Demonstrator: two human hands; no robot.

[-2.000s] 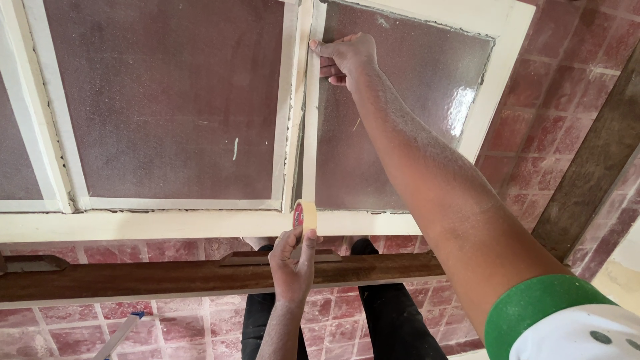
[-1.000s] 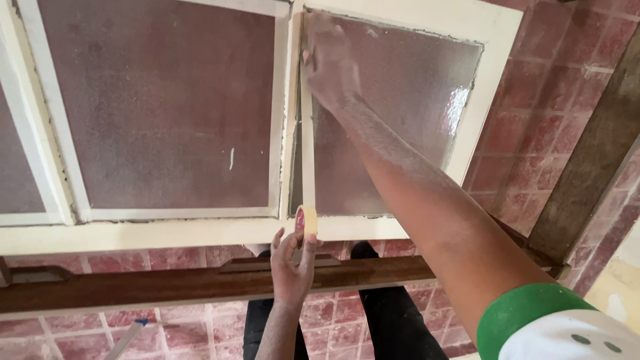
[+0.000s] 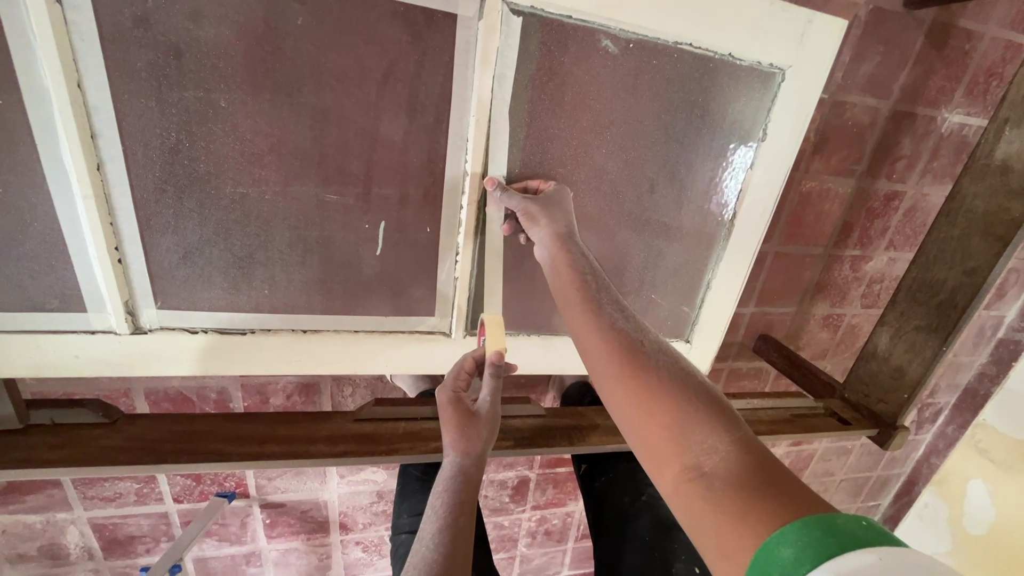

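Note:
My left hand [image 3: 472, 392] grips a roll of masking tape [image 3: 493, 334] at the lower edge of a cream-painted window frame [image 3: 320, 352]. From the roll a tape strip [image 3: 494, 264] runs up along the left side of the right-hand glass pane [image 3: 632, 168]. My right hand [image 3: 540, 210] has its thumb and fingertips on that strip, about halfway up the pane. Above the hand the strip lies along the pane's edge beside the glazing bar [image 3: 472, 152]. Masking tape also borders the middle glass pane [image 3: 280, 160].
A dark wooden beam [image 3: 264, 436] crosses below the window frame. A wide wooden board [image 3: 944, 248] slants at the right. Red tiles [image 3: 296, 520] cover the floor, where a grey bar with blue ends [image 3: 192, 532] lies at lower left. My legs show below the beam.
My right hand has moved down the strip from near the pane's top edge to about its middle. My left hand stays with the roll at the frame's lower edge.

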